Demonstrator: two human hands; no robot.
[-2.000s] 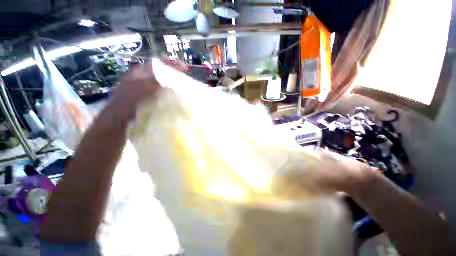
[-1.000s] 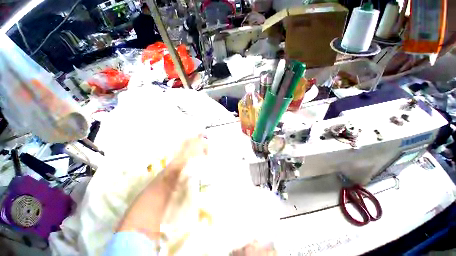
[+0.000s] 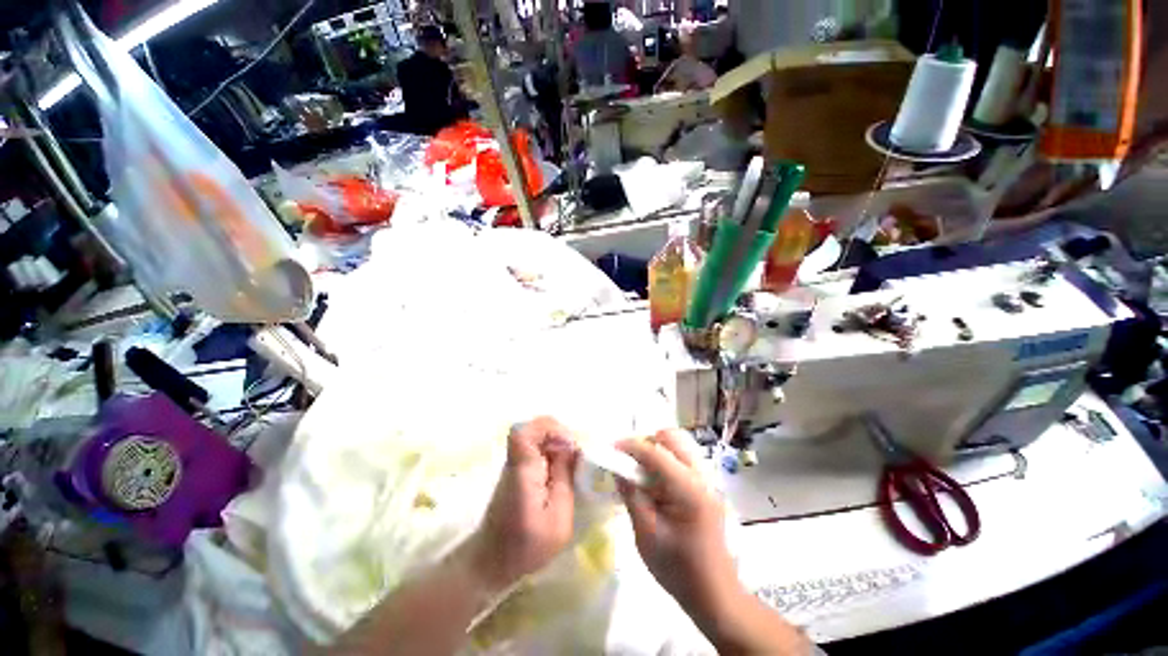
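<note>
A large heap of white to cream fabric (image 3: 372,474) lies left of the sewing machine. My left hand (image 3: 532,506) and my right hand (image 3: 673,506) are close together over it, left of the needle end. Both hands pinch a pale cloth edge between their fingertips. The cloth hangs below and between the hands. The grey-white sewing machine (image 3: 884,372) stands to the right of the hands, with its needle parts (image 3: 733,429) just beyond my right hand. The needle tip is too small to make out.
Scissors with dark red handles (image 3: 927,506) lie under the machine arm. A green holder (image 3: 730,269) and amber bottles stand behind the needle end. A purple box with a round grille (image 3: 160,470) is at left. A plastic bag (image 3: 192,218) hangs upper left. People are in the background.
The raised, blurred cloth has come down onto the heap. My right hand has moved up from the bottom edge, and both hands now meet at a cloth edge. The view has shifted slightly.
</note>
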